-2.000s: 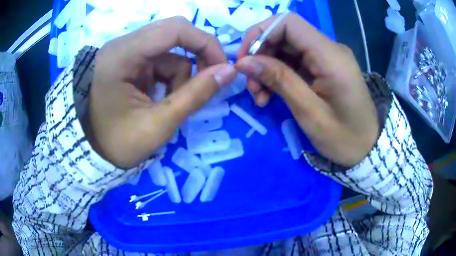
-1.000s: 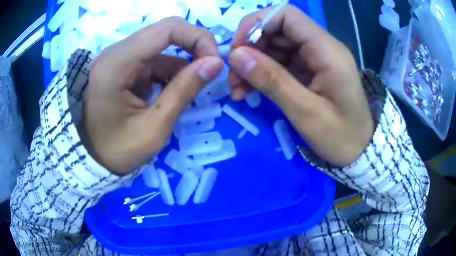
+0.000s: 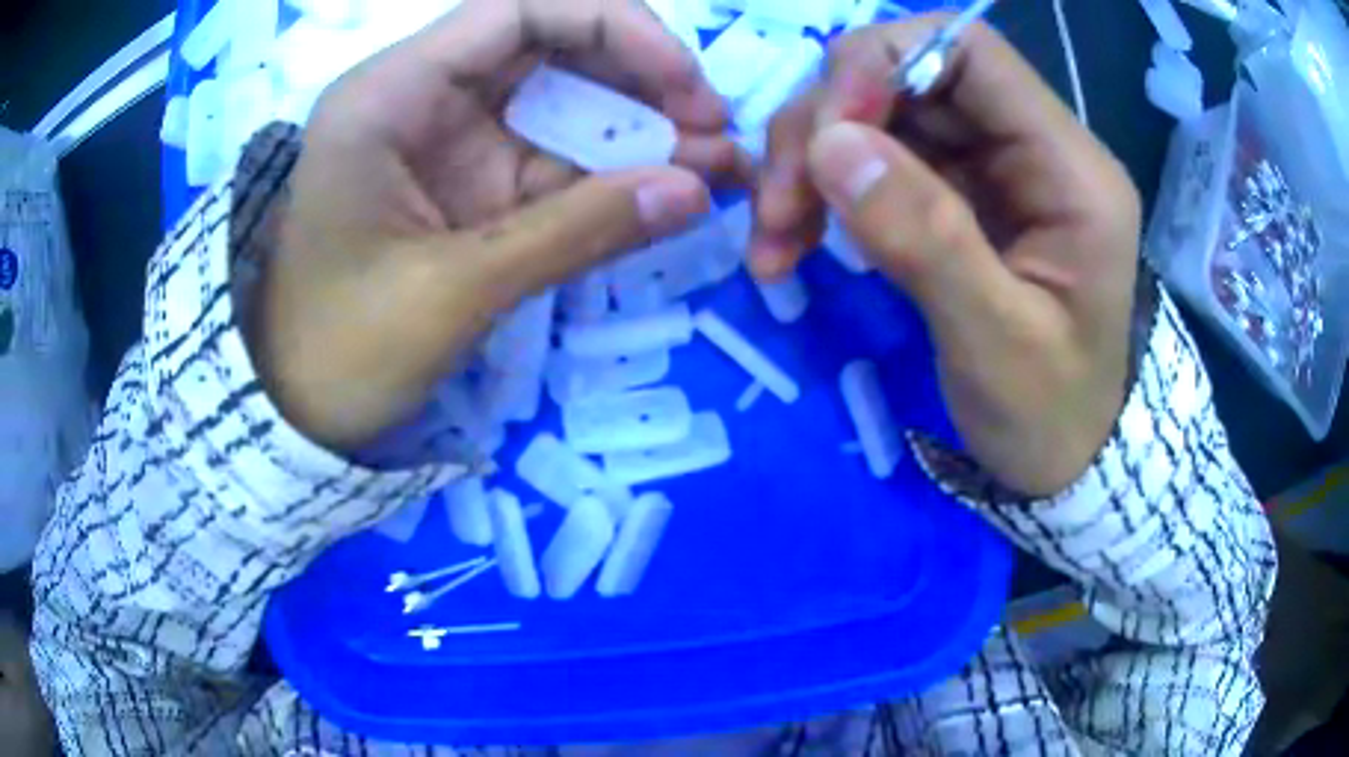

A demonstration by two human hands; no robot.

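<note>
My left hand [image 3: 429, 252] holds a translucent white plastic housing [image 3: 595, 121] with small dark holes, between its curled fingers and thumb. My right hand [image 3: 962, 222] is to its right, with a thin white stem piece [image 3: 947, 40] with a shiny end held between its fingers, pointing up and right. A small reddish spot shows by the right index fingertip; what it is cannot be told. Both hands are over the blue tub [image 3: 651, 703], heaped with more white housings [image 3: 627, 420].
Several loose stem pieces [image 3: 466, 633] lie at the tub's near left. A clear parts box [image 3: 1206, 178] of shiny metal bits [image 3: 1268, 244] stands at right. A bulging plastic bag [image 3: 37, 355] is at left. White cables run behind the tub.
A housing now shows in my left hand. My right hand has moved right and its fingertips have parted from my left hand's, with the stem piece still in it.
</note>
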